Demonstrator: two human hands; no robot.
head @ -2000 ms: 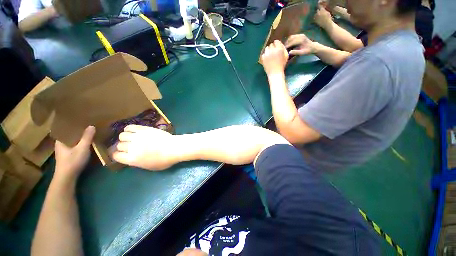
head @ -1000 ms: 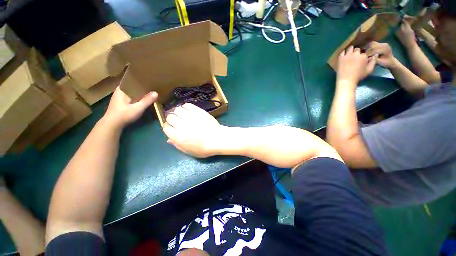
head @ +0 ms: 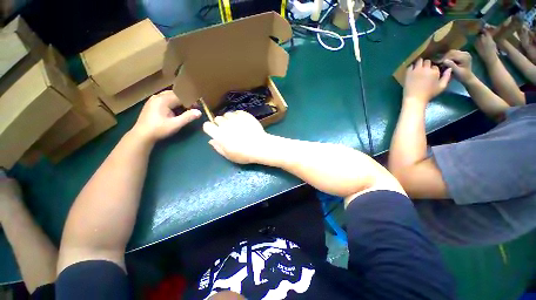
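Observation:
An open mailer box (head: 229,53) stands on the green bench in front of me, its brown lid with rounded flaps upright at the back. Coiled black cable (head: 250,101) lies in its tray, with a solid black block near the front. My right hand (head: 236,137) is on the tray's front left edge, its fingers curled over the rim; it hides part of the tray. My left hand (head: 166,117) is just left of the box, thumb pointing right, a dark bit near its fingertips. Whether it grips anything is unclear.
Stacked mailer boxes (head: 123,58) stand at left. White cables (head: 332,35) and yellow-edged black equipment are at the back. A dark cable (head: 363,105) crosses the bench. At right a person in grey handles another mailer box (head: 438,44). Another person's arm (head: 23,234) shows at lower left.
The view has shifted, so the box sits further right and higher than before. My left hand has come off the lid's left side and is lower, beside the tray. My right hand has drawn back to the front edge.

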